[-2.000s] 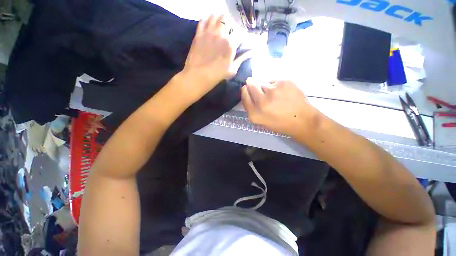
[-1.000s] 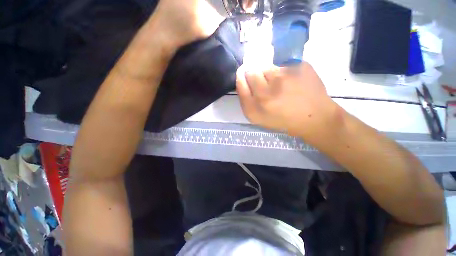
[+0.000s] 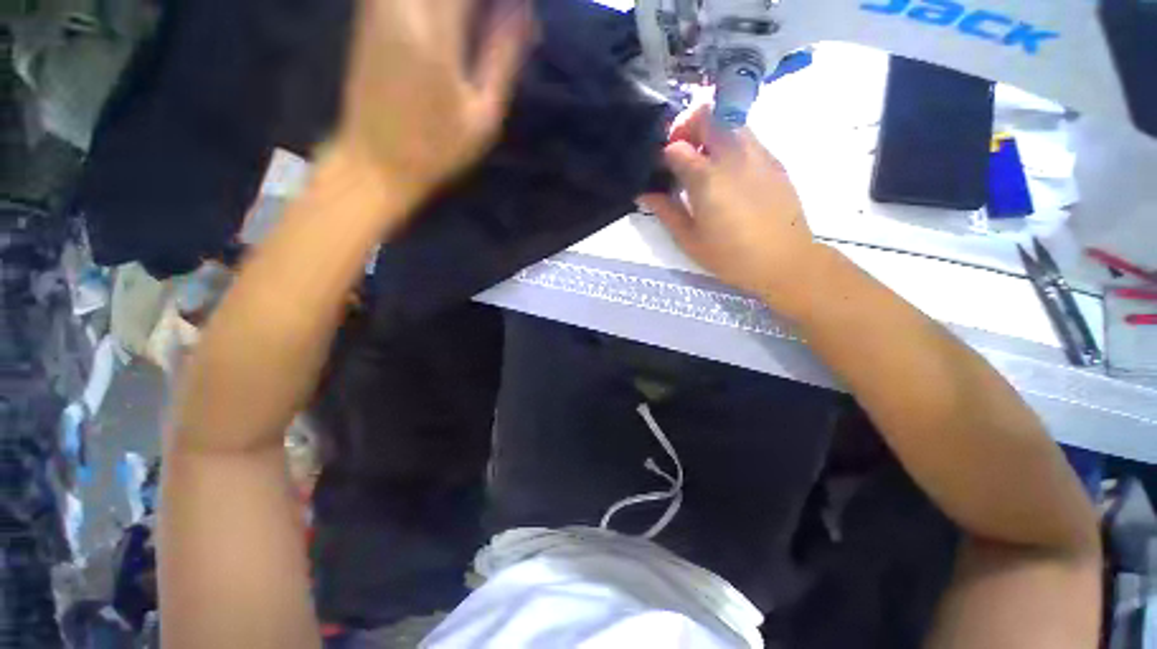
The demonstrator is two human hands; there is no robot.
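Note:
The black garment piece lies over the table's left side and hangs past its front edge. Its right end is close to the needle area of the white sewing machine. My left hand is over the cloth at upper left, blurred, with thumb and fingers apart. My right hand pinches the garment's right edge with bent fingers, just below the translucent guide. The presser foot is hard to make out behind the cloth and glare.
A black rectangle and a blue packet lie right of the needle. Dark snips and red handles lie at far right. A ruler strip runs along the front edge. Scraps cover the floor at left.
My left hand has moved over the cloth, fingers apart. My right hand has moved up beside the guide. More black cloth lies bunched near the needle. The camera view has shifted.

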